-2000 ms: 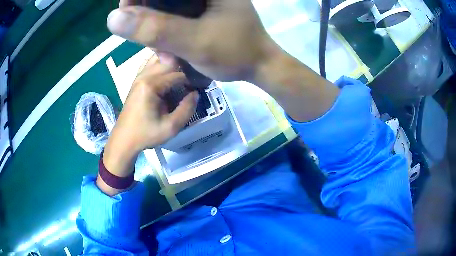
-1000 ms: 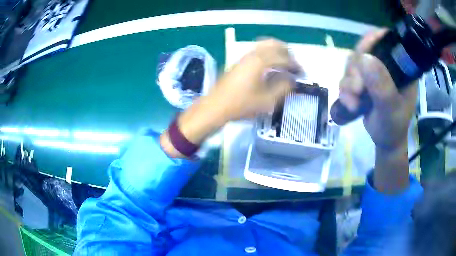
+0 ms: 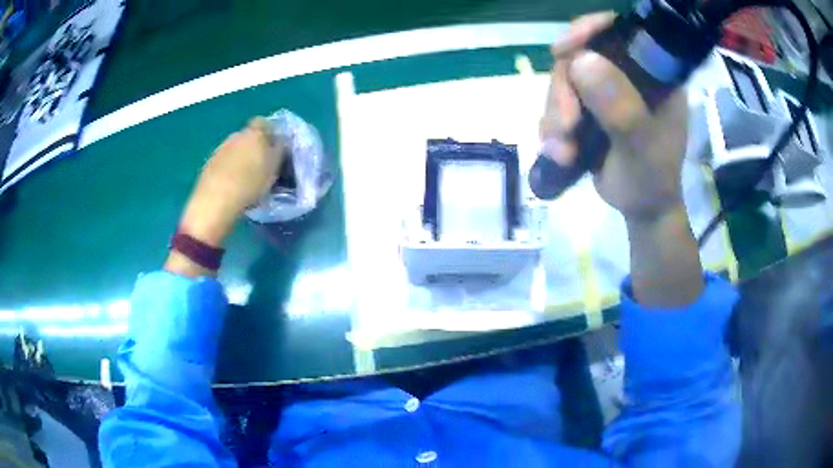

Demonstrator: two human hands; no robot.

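My right hand (image 3: 621,137) grips the black corded electric screwdriver (image 3: 653,55), raised above the bench right of the device. My left hand (image 3: 239,169) is at the left rim of the clear screw bag (image 3: 297,174); its fingertips are at the bag's opening and partly hidden, so I cannot tell whether they hold a screw. The white device body (image 3: 470,262) stands on the white sheet (image 3: 388,164), its open end showing a pale panel in a black frame. No hand touches it.
Other white units (image 3: 744,114) stand at the right, near the driver's cable (image 3: 793,128). A white sheet with small black-and-white parts (image 3: 59,87) lies at far left. Yellow tape (image 3: 589,288) borders the work sheet. A white line (image 3: 215,87) runs along the green bench.
My left hand has moved left from the device to the screw bag. My right hand, hidden grip earlier, still holds the screwdriver and has shifted left in view. The device's open end is uncovered.
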